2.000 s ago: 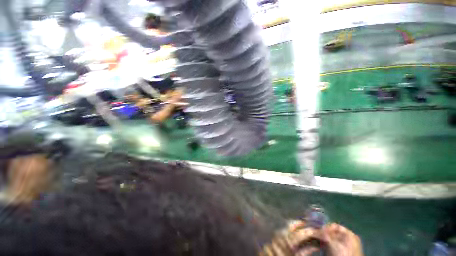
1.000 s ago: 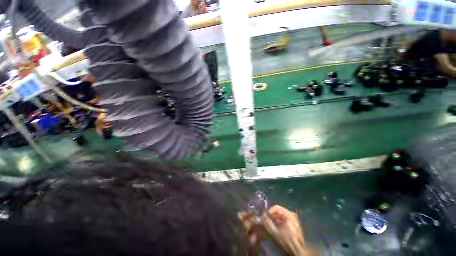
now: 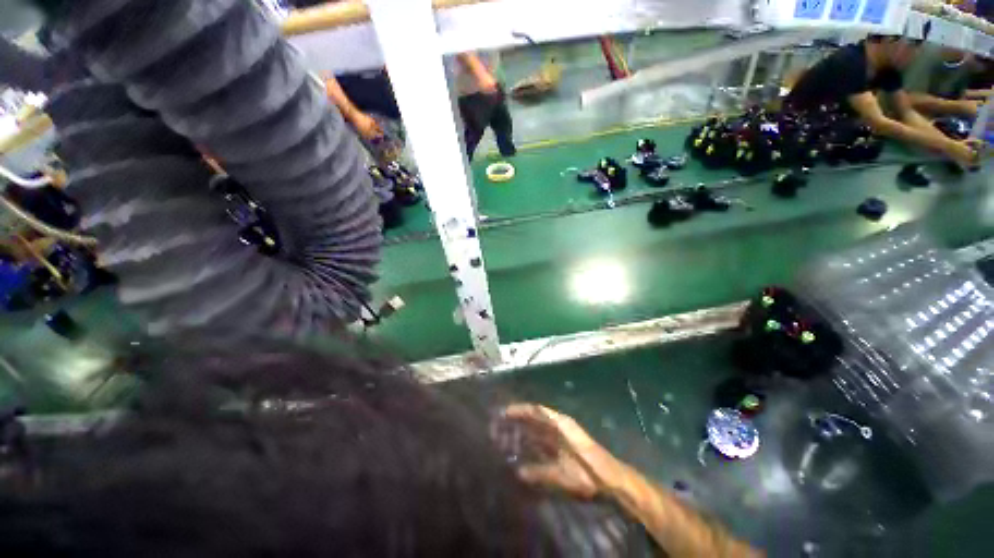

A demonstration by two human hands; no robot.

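Observation:
My right hand (image 3: pixel 561 452) reaches in from the lower right over the dark green bench, fingers curled around a small dark, shiny unit (image 3: pixel 521 438). The unit is blurred and partly covered by dark hair, which fills the lower left of the view. My left hand does not show; that area is hidden by the hair. A round silvery-blue circuit board (image 3: pixel 732 433) lies on the bench to the right of my hand, with a black part with a yellow-green dot (image 3: pixel 748 402) just behind it.
A pile of black housings (image 3: pixel 787 336) and clear ribbed trays (image 3: pixel 916 327) stand at right. A small part with wires (image 3: pixel 839 425) lies near them. Behind the white rail (image 3: pixel 643 331) and post (image 3: pixel 441 196) runs a green belt with black units. A grey hose (image 3: pixel 234 164) hangs at left.
The view has swung to the right, so the hose and post sit further left and the trays show more. Fingers of both hands showed earlier at the unit; now only my right hand shows.

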